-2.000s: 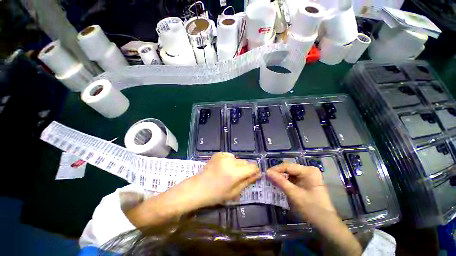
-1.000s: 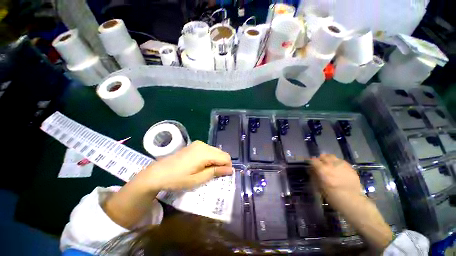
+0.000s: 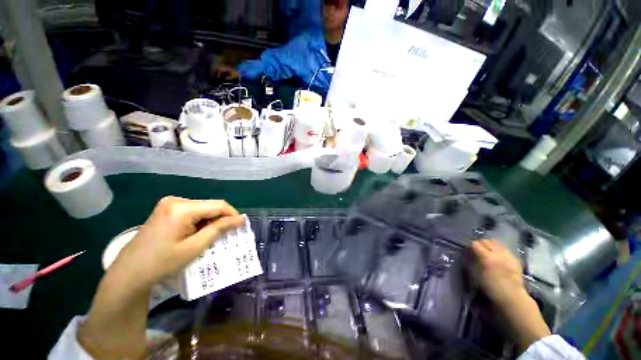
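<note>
My left hand (image 3: 172, 242) is shut on a folded strip of printed labels (image 3: 221, 266), which hangs from the fingertips over the left side of a clear blister tray (image 3: 287, 285) of dark phones. My right hand (image 3: 500, 278) is at the right side of another filled clear tray (image 3: 397, 264), with its fingers curled on it. This tray is motion-blurred, turned at an angle, and overlaps the first tray's right part. Its exact edges are hard to tell. A white label roll (image 3: 119, 246) is partly hidden behind my left hand.
Stacked filled trays (image 3: 485, 204) are at right. White rolls (image 3: 79, 188) stand at left and back; a backing liner (image 3: 204, 166) curves before them. A pink pen (image 3: 53, 270) and paper slip (image 3: 20, 290) lie left. A person in blue (image 3: 292, 63) and a white panel (image 3: 408, 77) are behind.
The view has lifted and swung right. My right hand has moved from the front tray to the right, and a second tray now overlaps the first. The strip in my left hand is bunched up.
</note>
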